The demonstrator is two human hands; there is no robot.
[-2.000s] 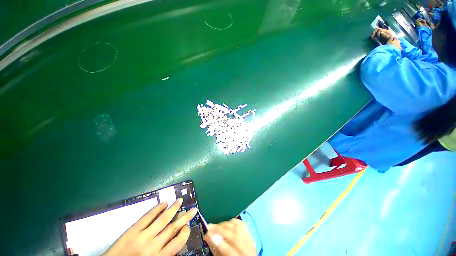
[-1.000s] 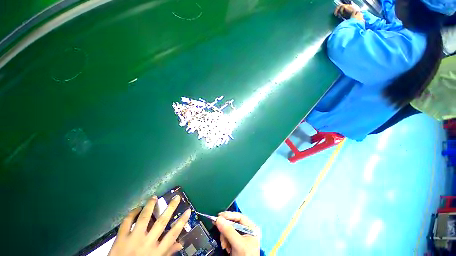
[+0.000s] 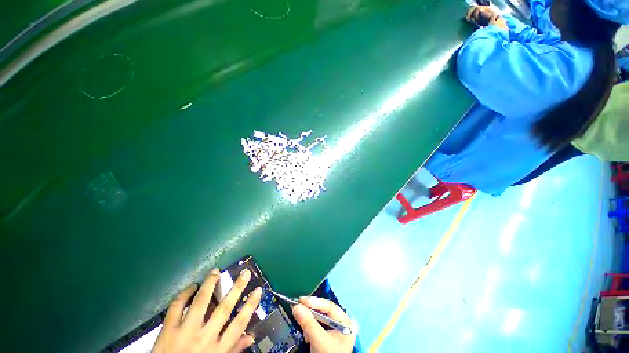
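Observation:
The open tablet [image 3: 141,339] lies at the bottom of the view with a black frame, a white back and a blue mainboard [image 3: 283,328] at its right end. My left hand [image 3: 207,318] lies flat on it with fingers spread, covering part of it. My right hand [image 3: 325,325] grips slim silver tweezers [image 3: 318,315] like a pen. Their tip is at the board's upper right edge. Any small part at the tip is too small to tell. A loose heap of tiny white and pinkish components [image 3: 288,167] lies beyond the tablet.
The glossy dark-green bench [image 3: 172,165] has its edge running diagonally to the upper right. A person in a blue smock [image 3: 524,76] works at the bench there, near a red stool [image 3: 438,201]. A small white bit [image 3: 185,106] lies farther up the bench.
The view has shifted, so the heap and tablet sit farther left than at first. The tweezers now show clearly in my right hand. In the last second little has moved.

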